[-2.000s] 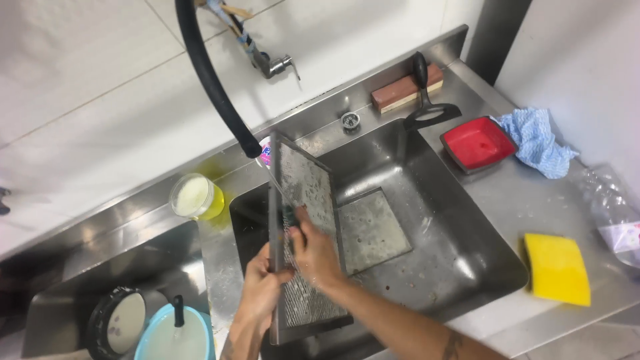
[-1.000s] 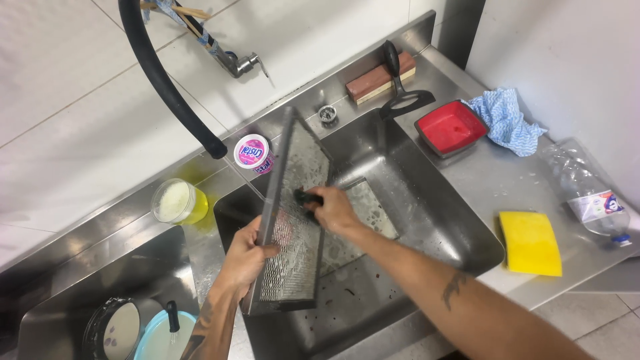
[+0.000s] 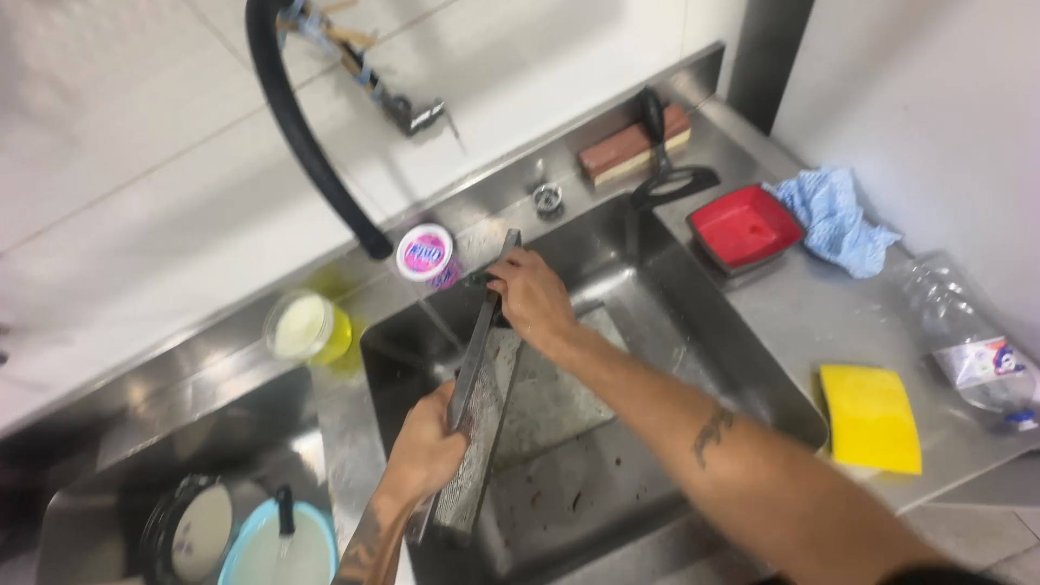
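Observation:
A metal-framed mesh filter panel (image 3: 479, 406) stands tilted on edge in the right basin of a steel sink (image 3: 707, 374). My left hand (image 3: 431, 439) grips its near left edge. At the panel's far upper end is my right hand (image 3: 528, 292), fingers bent over the frame; whether it also holds something dark beneath the palm cannot be told. A second flat panel (image 3: 561, 398) lies on the basin floor, with dark bits of debris near it.
Behind the basin are a black faucet hose (image 3: 317, 146), a lidded tub (image 3: 425, 253), and a cup of yellow liquid (image 3: 309, 327). Rightward lie a red dish (image 3: 746, 227), blue cloth (image 3: 841, 219), yellow sponge cloth (image 3: 871, 418) and plastic bottle (image 3: 975, 349). The left basin holds a turquoise bowl (image 3: 280, 540).
My right hand has moved from the panel's mesh face to its far upper end. The panel has turned more edge-on to the view. My left hand still holds its left edge.

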